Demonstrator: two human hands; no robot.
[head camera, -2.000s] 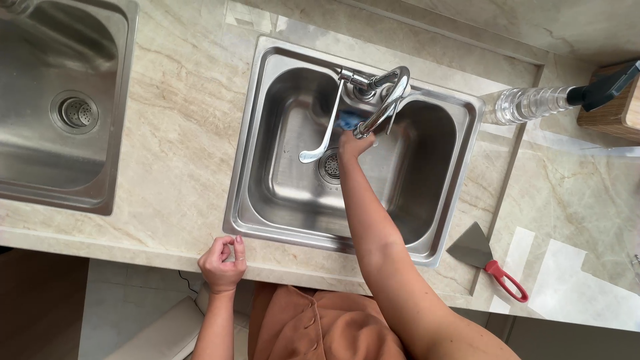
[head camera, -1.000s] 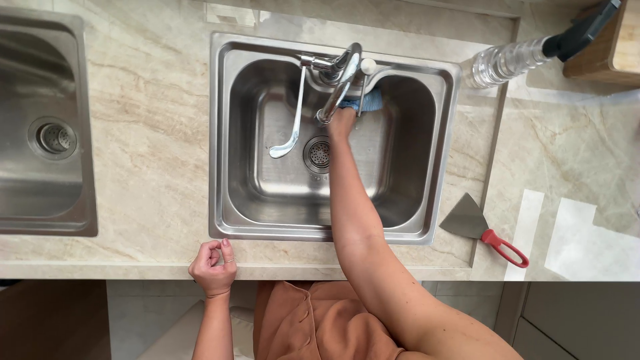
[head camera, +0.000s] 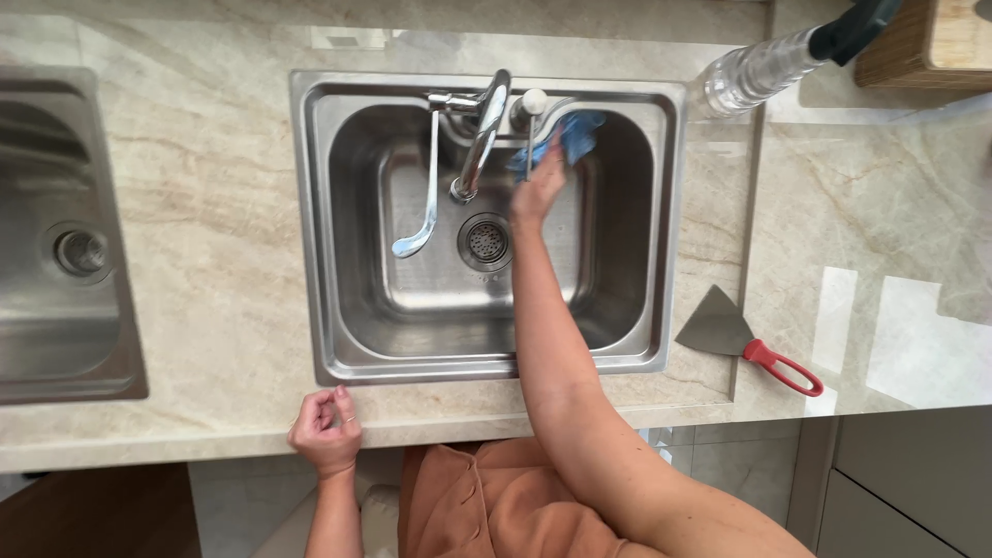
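Note:
My right hand (head camera: 540, 186) holds a blue cloth (head camera: 580, 136) against the back wall of the stainless steel sink (head camera: 673, 232), right of the faucet. The soap dispenser (head camera: 533, 103) stands on the sink's back rim, its long thin spout reaching over the cloth and hand. The chrome faucet (head camera: 487, 136) arches over the basin, and its long lever (head camera: 428, 209) points toward the front left. Below the faucet lies the drain strainer (head camera: 487, 241). My left hand (head camera: 327, 430) rests with curled fingers on the counter edge, near the sink's front left corner, with nothing visible in it.
A scraper with a red handle (head camera: 783, 368) lies right of the sink. Behind it stands a clear spray bottle (head camera: 759, 74) with a dark trigger head, near a wooden block (head camera: 914, 46). A second steel sink (head camera: 128, 310) is at the left. The counter has a front edge.
My right hand has moved with the blue cloth from behind the faucet to the right, along the sink's back side. My left hand stays curled at the counter edge.

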